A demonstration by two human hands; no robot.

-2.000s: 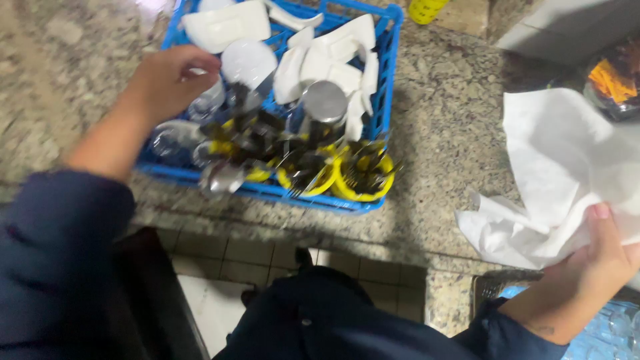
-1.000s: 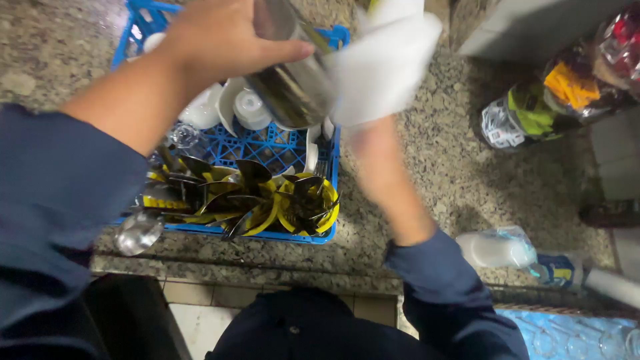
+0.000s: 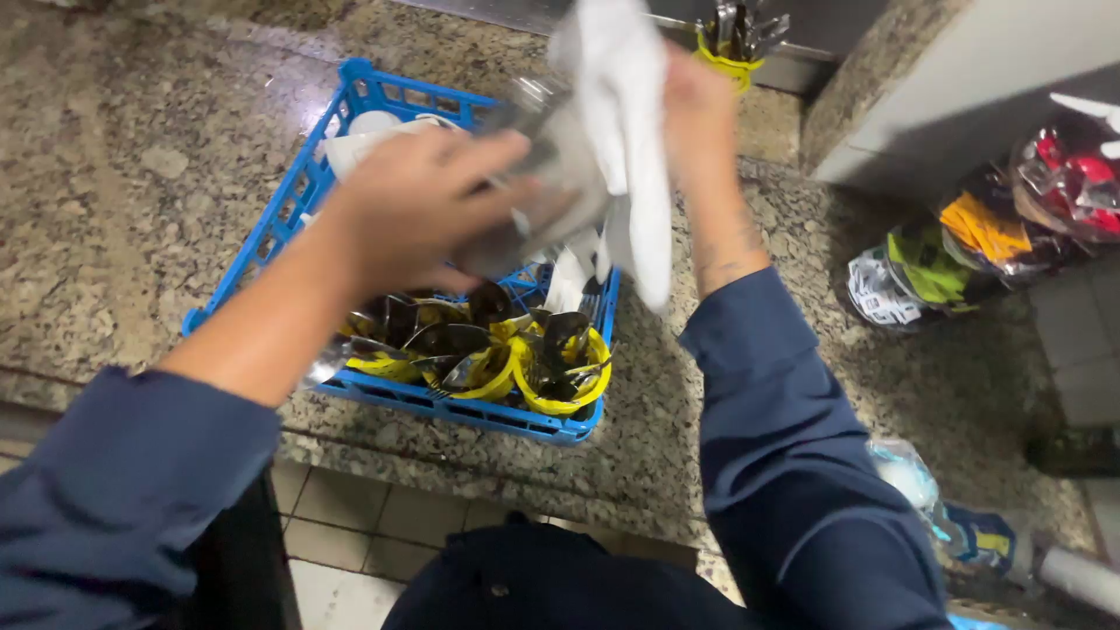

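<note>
My left hand [image 3: 420, 206] grips a shiny, blurred metal container [image 3: 534, 192] above a blue plastic dish rack [image 3: 262, 227]. Against the container's far end, my right hand [image 3: 700, 114] holds a white cloth [image 3: 626, 131], which hangs down and hides part of the container. Below my hands, the rack holds yellow cups [image 3: 564, 376] filled with spoons and forks along its near edge. White dishes [image 3: 359, 144] lie at its far left, partly behind my left hand. Part of the rack's middle is hidden by my hands and the container.
The rack stands on a granite counter [image 3: 114, 219]. Another yellow cup with cutlery [image 3: 731, 57] stands at the back. On the right are wrapped bundles with green and orange cloth [image 3: 984, 227], a clear plastic bottle [image 3: 906, 472] lying down, and a tiled wall.
Two seconds ago my left hand was at a glass in the rack and the cloth lay at the right in my right hand. Container and cloth are now held together above the rack.
</note>
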